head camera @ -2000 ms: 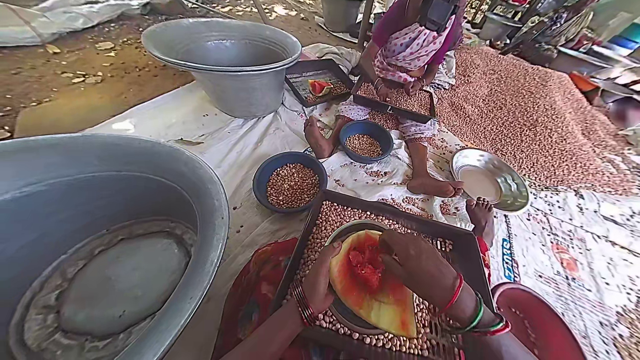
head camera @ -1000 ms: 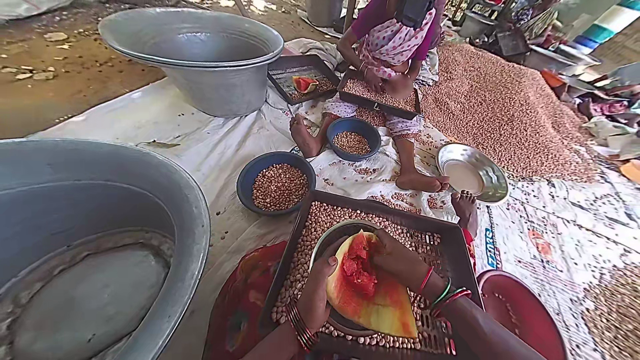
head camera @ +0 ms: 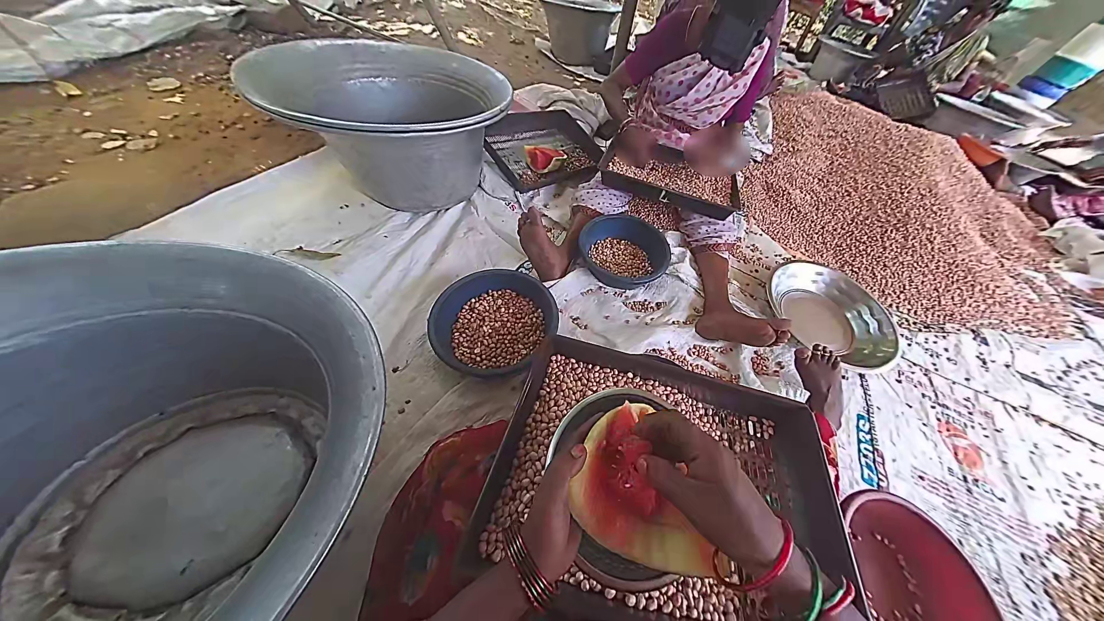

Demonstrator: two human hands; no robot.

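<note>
A piece of watermelon [head camera: 638, 509], with red flesh and pale yellow rind, is tilted over a round bowl [head camera: 595, 552] in front of me. My left hand [head camera: 555, 500] grips its left edge, the thumb on top. My right hand [head camera: 711, 479] has its fingertips in the red flesh, pinching at it; whether a loose bit is between them is hard to see. Beneath the bowl, a dark slotted plastic tray [head camera: 793, 431] holds many pale brown nuts or seeds [head camera: 539, 440]. Bangles circle both wrists.
Large metal tubs [head camera: 345, 379] [head camera: 405, 164] stand left. Blue bowls [head camera: 444, 323] [head camera: 660, 250] of nuts lie ahead, a steel basin [head camera: 875, 323] and red basin [head camera: 923, 561] right. Opposite, a person [head camera: 690, 95] sits with a nut tray [head camera: 716, 207]. A nut heap [head camera: 871, 198] spreads behind.
My right hand's fingers have shifted over the red flesh, while my left hand keeps hold of the watermelon piece. The watermelon stays over the bowl.
</note>
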